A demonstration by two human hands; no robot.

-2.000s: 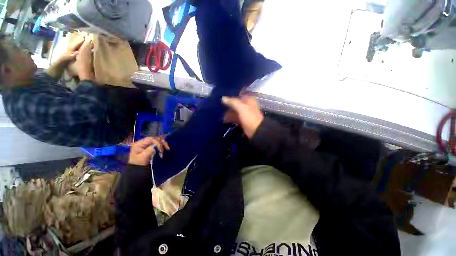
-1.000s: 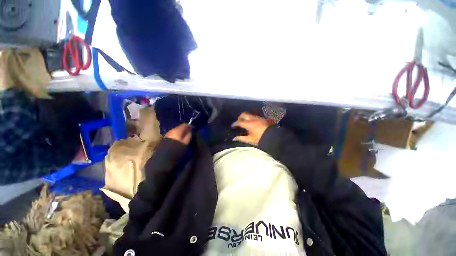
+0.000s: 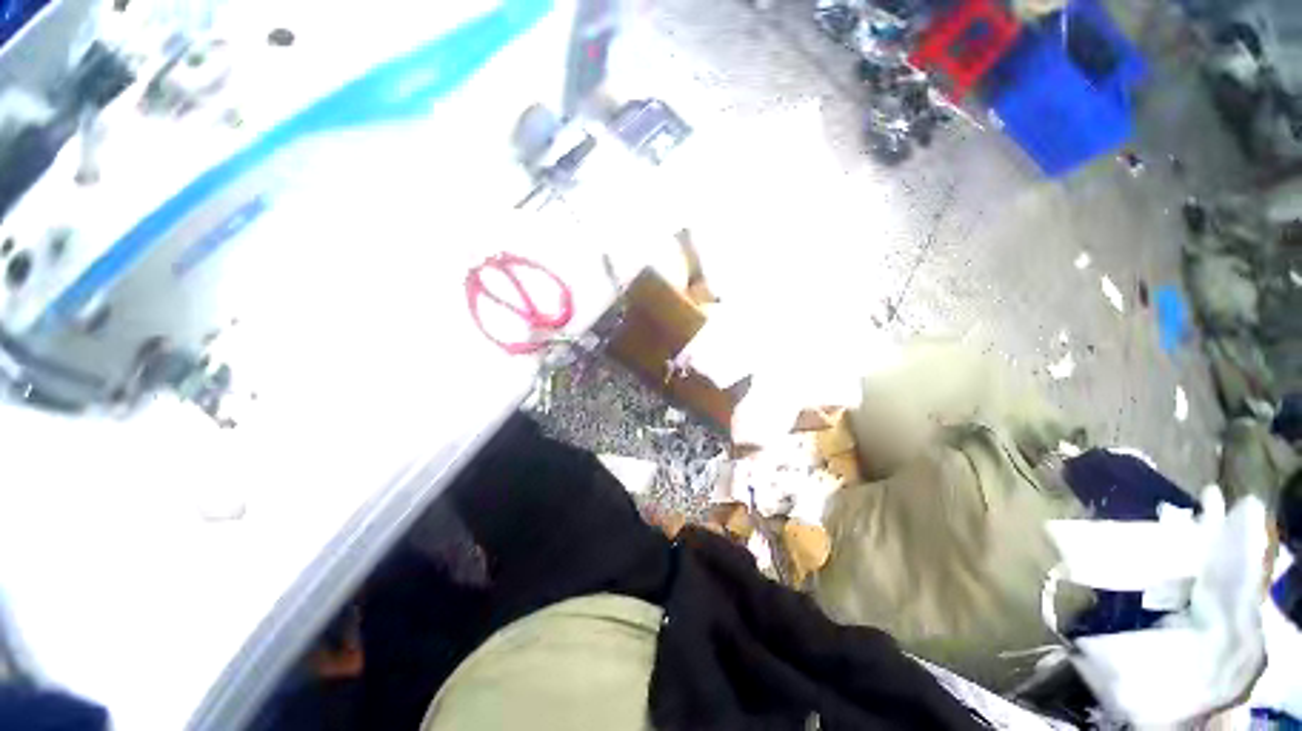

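Observation:
The white sewing machine head (image 3: 214, 236) with a blue stripe is at the upper left, blurred. Scissors with red handles (image 3: 520, 303) lie on the white table near its right end. A small patch of my left hand (image 3: 340, 654) shows in shadow below the grey table edge (image 3: 364, 550); its fingers and anything in them are hidden. A dim patch that may be my right hand (image 3: 464, 557) is by the dark sleeve, too dark to read. Dark blue cloth (image 3: 50, 711) shows at the bottom left corner.
Brown cardboard (image 3: 654, 336) stands beyond the table's right end. A khaki cloth heap (image 3: 942, 543) and white sheets (image 3: 1178, 614) lie at the right. A blue bin (image 3: 1068, 93) and red crate (image 3: 968, 43) stand on the littered floor at the upper right.
The view has swung right to the machine and floor. The large navy cloth held between both hands earliest has left them, and it lay on the table one second ago. The hands are now mostly hidden.

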